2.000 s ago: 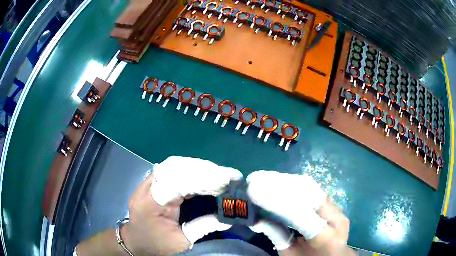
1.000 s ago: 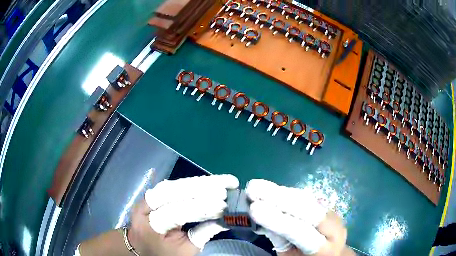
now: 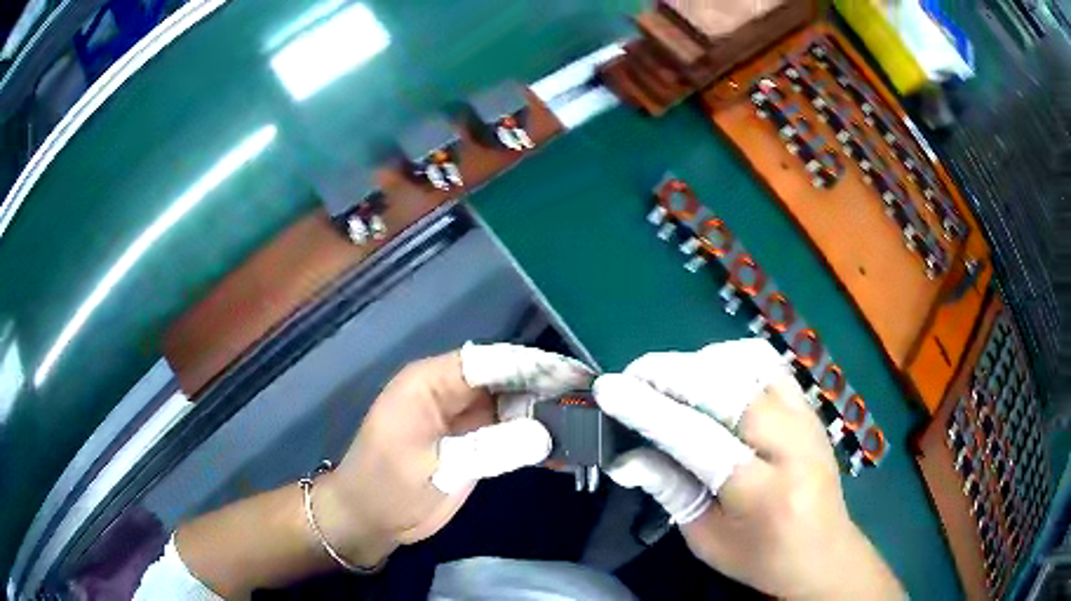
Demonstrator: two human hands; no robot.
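An assembled inductor [image 3: 576, 432], a dark grey block with a little orange coil showing on top and silver legs pointing down, is held between both hands. My left hand [image 3: 470, 429], with white finger covers, grips its left side. My right hand [image 3: 716, 434], also with white finger covers, grips its right side. A slanting row of coil-loaded cores [image 3: 775, 311] lies on the green bench beyond my right hand; the hand partly overlaps its near side.
Three assembled inductors [image 3: 435, 150] stand on a brown carrier strip [image 3: 253, 308] at left. An orange board [image 3: 863, 270] with coil-loaded cores is at right, a brown board [image 3: 940, 458] beyond it. Stacked strips [image 3: 687, 53] and a yellow bin [image 3: 878, 41] are at the back.
The view has swung left, so the carrier strip sits nearer the middle and the boards farther right. The held inductor has turned; its legs now show and less coil is visible.
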